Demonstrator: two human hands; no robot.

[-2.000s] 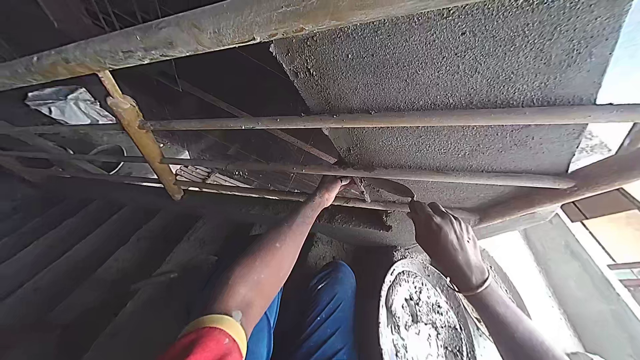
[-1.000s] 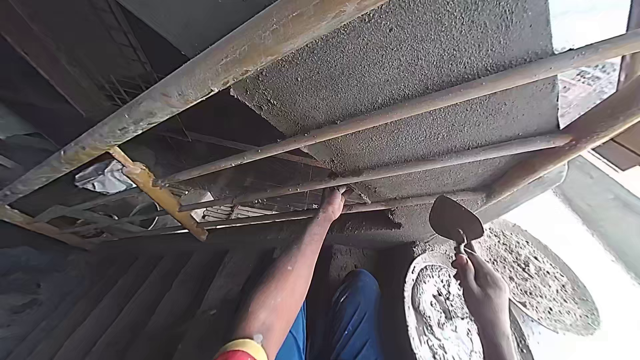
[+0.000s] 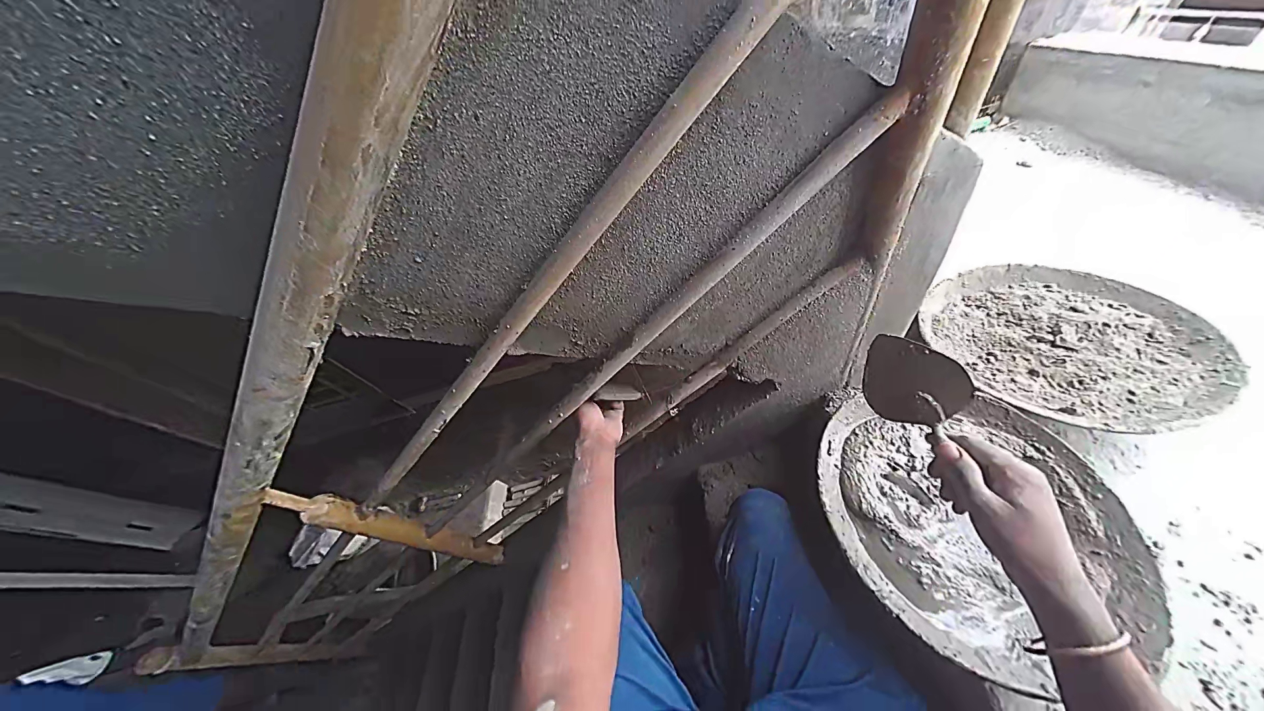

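Note:
My right hand [image 3: 997,494] grips the handle of a pointed masonry trowel [image 3: 913,380], whose blade hangs over a round pan of wet mortar [image 3: 834,494]. My left hand [image 3: 599,423] reaches between the lower bars of a metal railing [image 3: 691,286], at the ragged lower edge of a rough plastered wall [image 3: 592,178]. A small flat object [image 3: 617,393] shows at its fingertips; its kind and how it is held cannot be told.
Beyond the mortar pan lies a second round pan [image 3: 1224,346] with drier, crumbly mix. A thick rusty railing pipe [image 3: 321,247] slants down on the left. Dark stair steps [image 3: 454,632] lie below. A low concrete wall [image 3: 1136,118] stands at the upper right.
My right hand has moved from beside the railing to over the mortar pan with the trowel. My left hand stays at the railing bars. The view has turned to the right.

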